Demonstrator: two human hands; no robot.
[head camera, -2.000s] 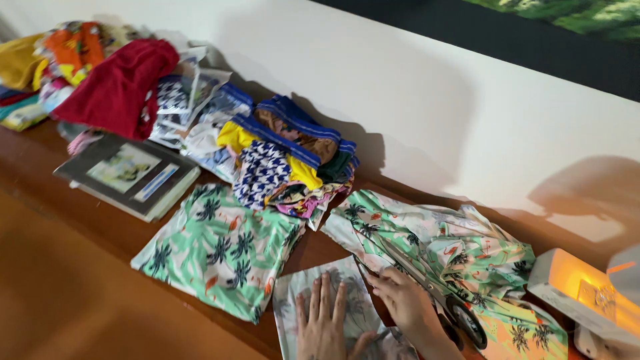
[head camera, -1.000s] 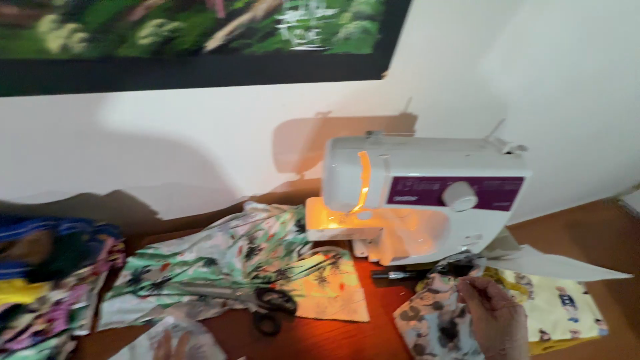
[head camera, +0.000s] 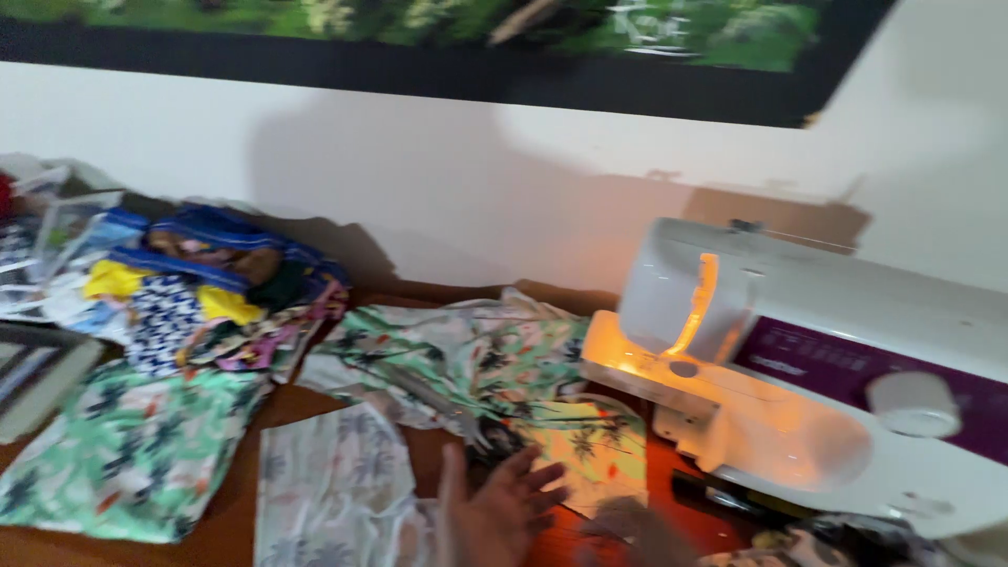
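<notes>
My left hand is at the bottom centre, palm up with fingers apart and nothing in it, near black-handled scissors. My right hand, badly blurred, is just right of it at the bottom edge; whether it holds anything is unclear. A pale palm-print cloth piece lies left of my left hand. Behind the scissors is crumpled green tropical-print fabric; a similar piece, lit yellow, lies by the sewing machine. Folded green tropical-print fabric rests at the left.
A white and purple Brother sewing machine, lamp lit, stands at the right. Patterned cloth and a dark object lie before it. Mixed fabrics and a grey, book-like item are at the left. A framed picture hangs above.
My right hand has moved left from the patterned cloth before the machine to beside my left hand. Two seconds ago both hands were at the pale cloth. The view has swung right, then partly back.
</notes>
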